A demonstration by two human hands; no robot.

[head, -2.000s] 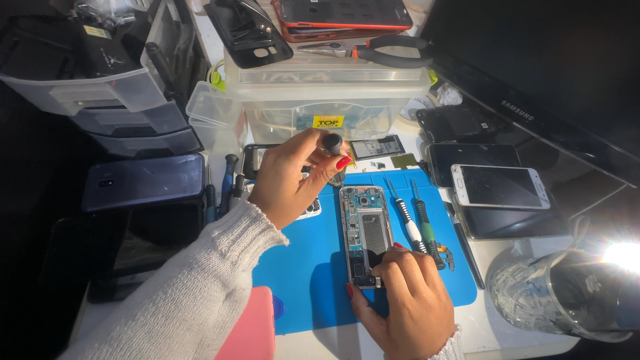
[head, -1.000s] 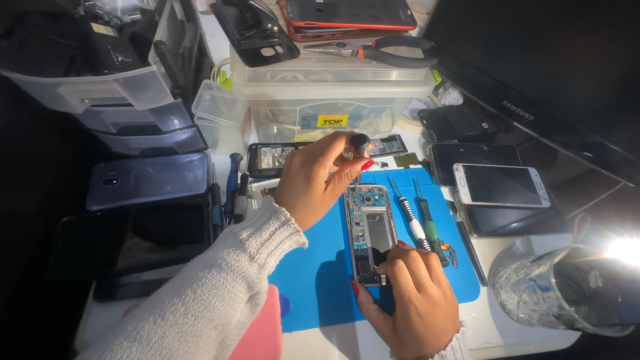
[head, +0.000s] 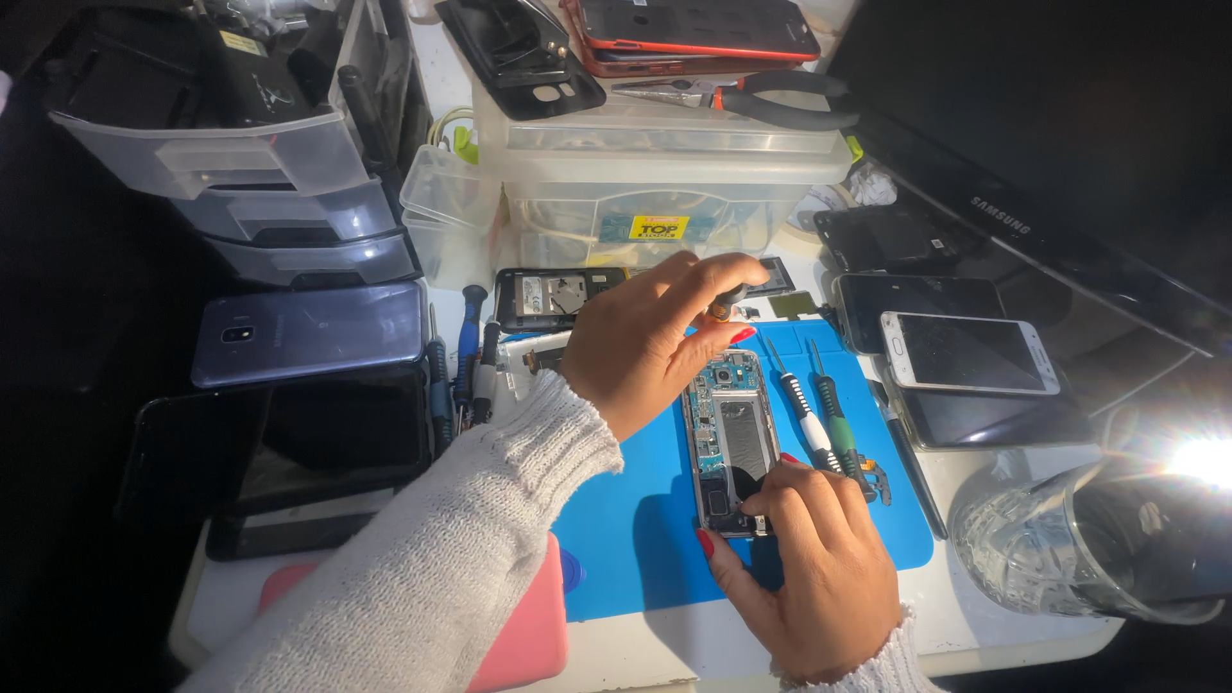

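An opened smartphone (head: 736,438) with its circuit board showing lies on a blue silicone mat (head: 616,568). My left hand (head: 664,337) is over the phone's top end, its fingers closed round a small screwdriver (head: 727,303); the driver's tip is hidden. My right hand (head: 818,539) grips the phone's lower end, thumb at the bottom edge and fingers on the lower right part. To the right of the phone, a white-and-black screwdriver (head: 810,423) and a green-and-black screwdriver (head: 839,423) lie on the mat beside a small flex cable part (head: 874,476).
A glass (head: 1059,539) stands at the right, near a white phone (head: 970,353) and a black spudger-like tool (head: 910,462). More phones (head: 308,332) and screwdrivers (head: 469,346) lie left. Behind are a clear plastic box (head: 654,217), long-nose pliers (head: 760,98) and a drawer unit (head: 260,159). A monitor (head: 1020,173) leans in at right.
My left hand with the screwdriver has moved right, from the phone's upper left to over its top end. My right hand has stayed at the phone's lower end.
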